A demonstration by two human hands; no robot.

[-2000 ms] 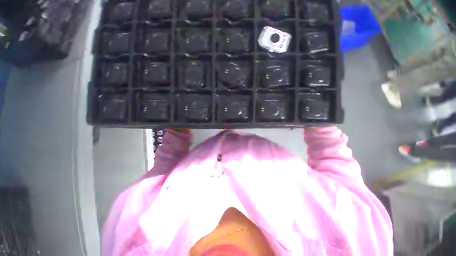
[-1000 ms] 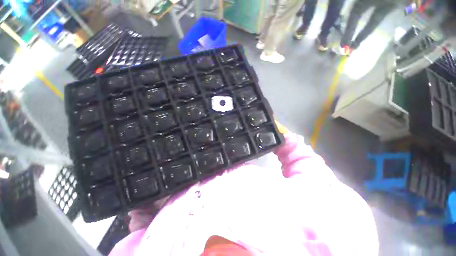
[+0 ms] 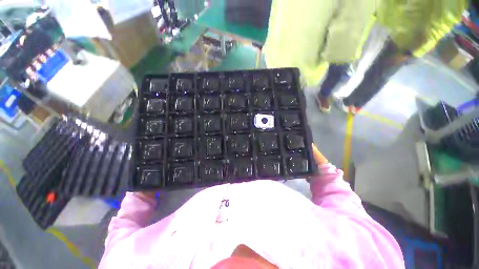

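Note:
A black glossy blister tray (image 3: 212,135) with a grid of square pockets is held level in front of my chest. One silver-white square part with a dark round centre (image 3: 263,121) sits in a pocket right of the middle; the other pockets look empty. My right hand (image 3: 319,156) grips the tray's right edge near the front corner, its fingers mostly hidden. My left hand (image 3: 149,194) is at the front left corner, almost wholly hidden under the tray, with only a sliver showing past the pink sleeve.
Stacked black trays (image 3: 97,163) stand at the left, with a small red thing (image 3: 51,197) on them. Two people in yellow-green clothes (image 3: 299,31) stand ahead on the right. A green bench (image 3: 244,60) lies beyond the tray. Yellow lines mark the floor.
The view has turned, bringing the two people and the green bench close ahead. The tray has gone from tilted to nearly straight, still held, with the white part in the same pocket.

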